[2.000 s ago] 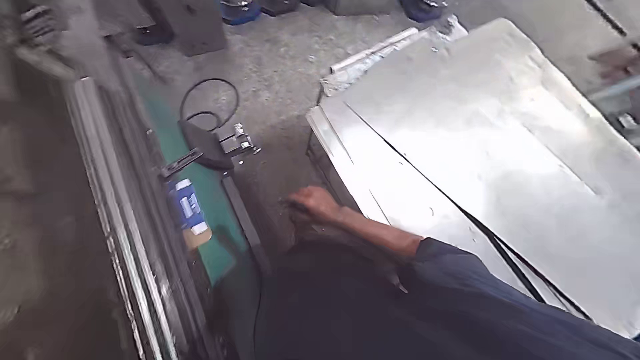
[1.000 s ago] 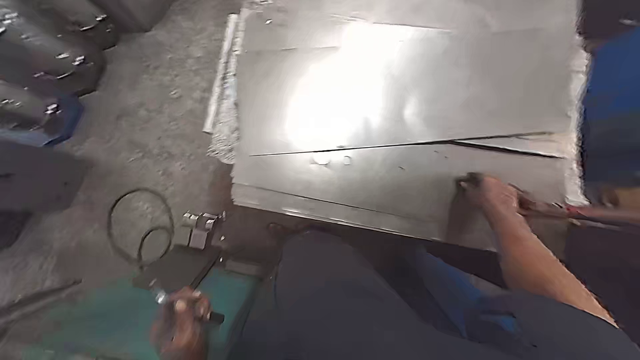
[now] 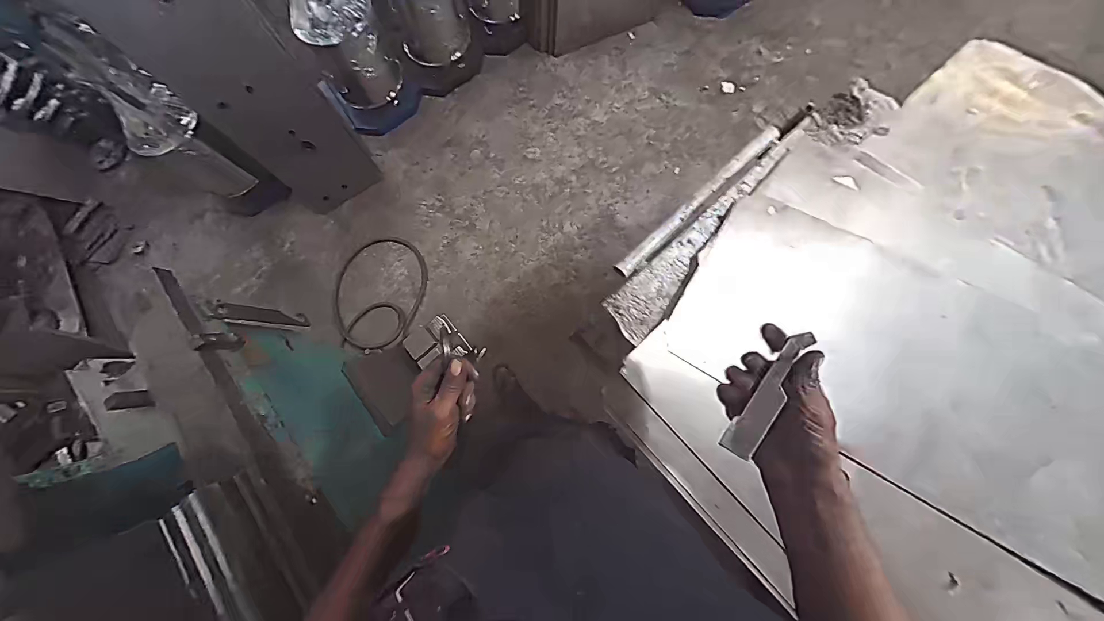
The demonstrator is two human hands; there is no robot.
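My left hand (image 3: 442, 410) is raised over the edge of a green machine surface (image 3: 323, 414), its fingers closed on a small metal piece (image 3: 446, 341) that I cannot identify. Just behind it lies a metal block fitting (image 3: 423, 342) beside a dark flat box. My right hand (image 3: 798, 423), palm up, holds a flat, stepped metal piece (image 3: 768, 401) along its fingers. Under that hand spread large sheets of metal (image 3: 940, 362), stacked with their edges overlapping.
A thin cable (image 3: 423, 267) loops by the green surface. Metal rails (image 3: 194, 552) run along the lower left. Wrapped cylinders (image 3: 431, 34) and a drilled steel plate (image 3: 259, 95) stand at the back left. A pale bar (image 3: 699, 203) lies beside the sheets.
My right hand has come off the front part of the sheets and turned palm up with the metal piece. My left hand is now by the block fitting. The view has swung left.
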